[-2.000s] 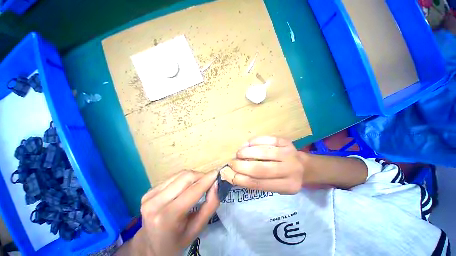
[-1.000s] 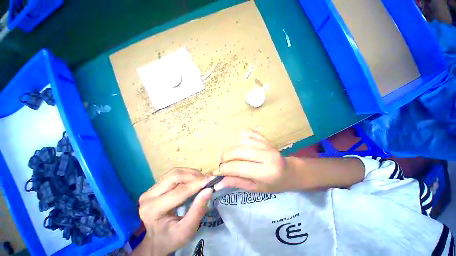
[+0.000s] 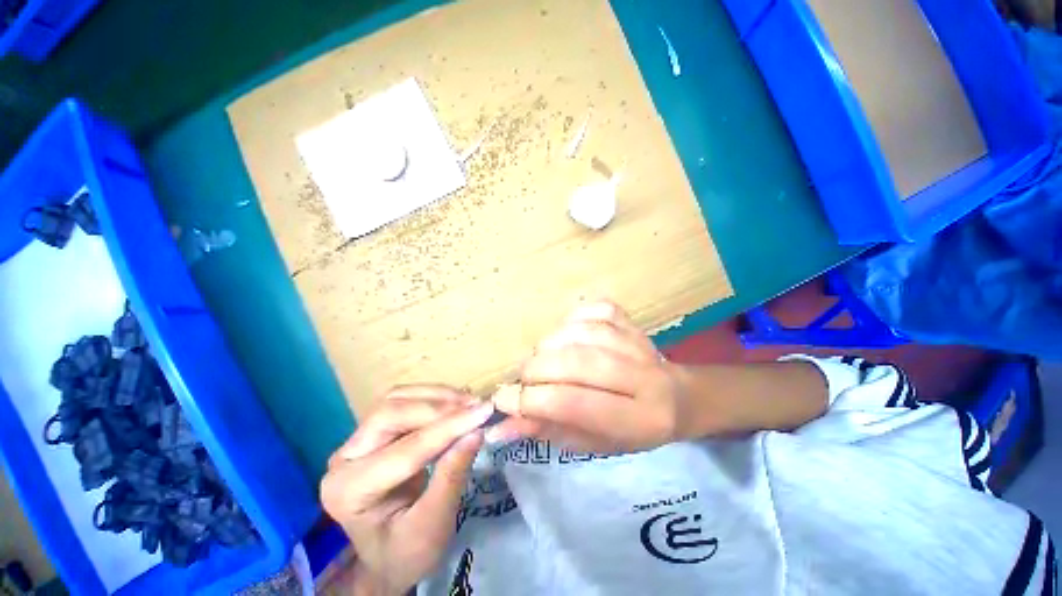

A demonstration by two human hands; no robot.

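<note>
My left hand (image 3: pixel 402 472) and my right hand (image 3: pixel 600 384) meet at the fingertips above my lap, just past the near edge of the cardboard mat (image 3: pixel 466 332). Between them they pinch a small dark part (image 3: pixel 494 418), mostly hidden by the fingers. A white glue bottle (image 3: pixel 593 205) stands on the right half of the mat. A white square pad (image 3: pixel 379 163) with a round raised mark lies on the mat's upper left.
The left blue bin (image 3: pixel 175 291) holds a heap of dark looped parts (image 3: pixel 128 431). The right blue bin (image 3: pixel 856 151) is lined with brown cardboard. White scraps lie on the mat and green bench (image 3: pixel 745 198). Blue cloth (image 3: pixel 967 297) shows at right.
The dark part shows less between my fingertips than before. My hands have stayed together, with small shifts of the fingers. The view has shifted slightly; the bottle, pad and bins stay in place.
</note>
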